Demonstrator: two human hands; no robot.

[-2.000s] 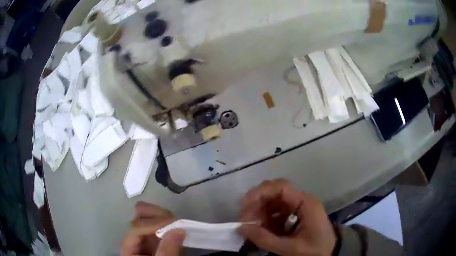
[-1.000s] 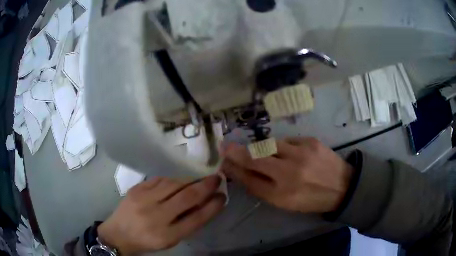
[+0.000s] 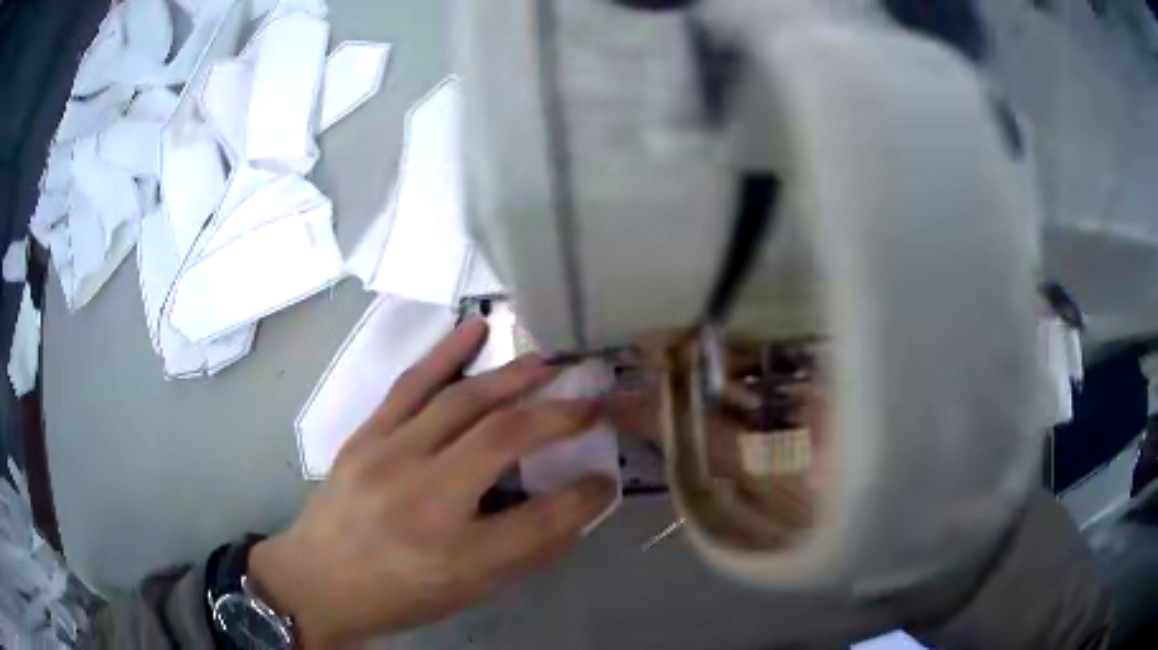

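A white pointed fabric piece lies at the needle area under the machine head. My left hand holds it down, fingers spread, with thumb and fingertips on the piece. My right hand is mostly hidden behind the machine head; only skin shows through the guard opening, beside a cream ribbed knob. What its fingers hold cannot be told. A thin pale metal spike sticks out left of the guard. The needle is hidden or blurred.
White pointed pieces are heaped on the grey table at the left, and some lie close to the left hand. The blurred machine head blocks much of the right side. A dark flat object and part of the white strips show at far right.
The view has moved closer, so the machine head now covers the right hand. My left hand has changed from bent fingers at the piece's near end to spread fingers over it.
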